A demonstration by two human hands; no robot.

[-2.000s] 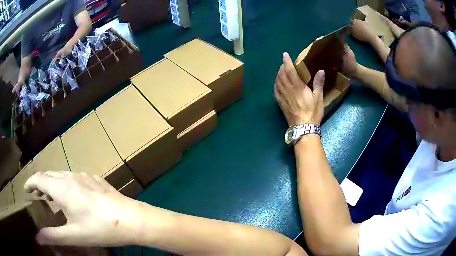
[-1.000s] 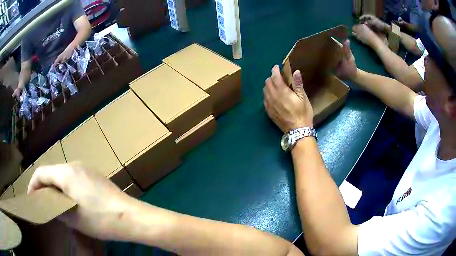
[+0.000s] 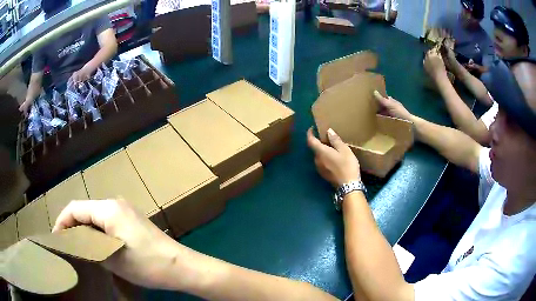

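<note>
A part-folded brown mailer box is at the lower left, cut off by the picture's edge. A rounded flap and a straight-edged flap stick out at its top. My right hand comes in from the bottom and grips the box at its upper right corner. Its fingers curl over behind the straight flap, so the fingertips are partly hidden. My left hand is not in view.
Closed tan boxes run in a partly stacked row beyond my hand. A partitioned carton with bagged items lies behind them. At right a neighbour's hands hold an open box. A white upright stands at the back.
My right hand was open around the box's edge two seconds ago and now grips it. The rounded flap shows more fully. The view has shifted, and the neighbour's box has opened wider.
</note>
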